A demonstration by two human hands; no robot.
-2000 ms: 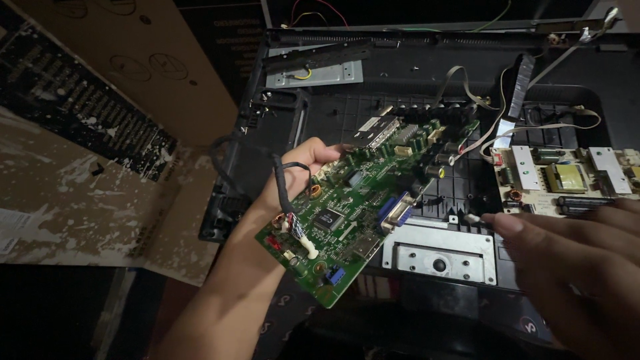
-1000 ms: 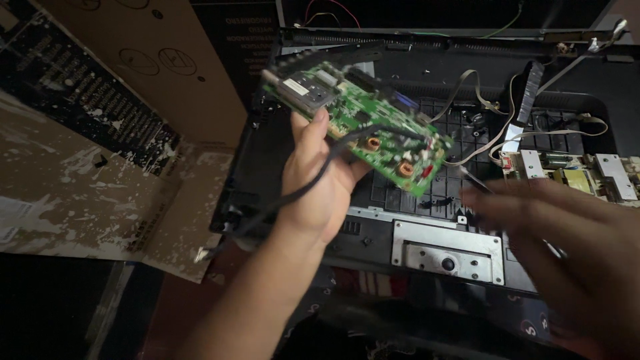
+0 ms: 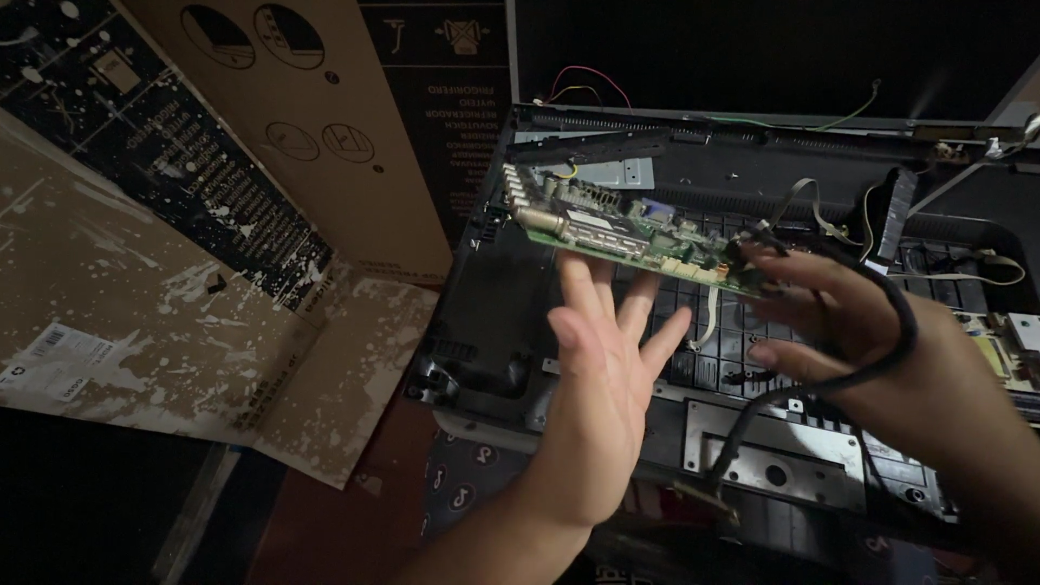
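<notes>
A green printed circuit board with a metal tuner can and connectors is held above a black plastic TV back cover. My left hand is under the board, palm up with the fingers spread, their tips touching its underside. My right hand is at the board's right end, thumb and fingers apart; whether it grips the board there is blurred. A thick black sleeved cable runs from that end, loops over my right hand and hangs down to a blurred connector. The board's underside is mostly hidden.
A power supply board lies in the cover at the right. Flat pale cables and a metal plate are behind. A metal bracket sits near the front edge. A dark panel stands behind; cardboard is at the left.
The circuit board has been turned from its earlier tilt and is now seen more edge-on. My left hand has gone from holding its side to lying beneath it, and my right hand has reached its right end.
</notes>
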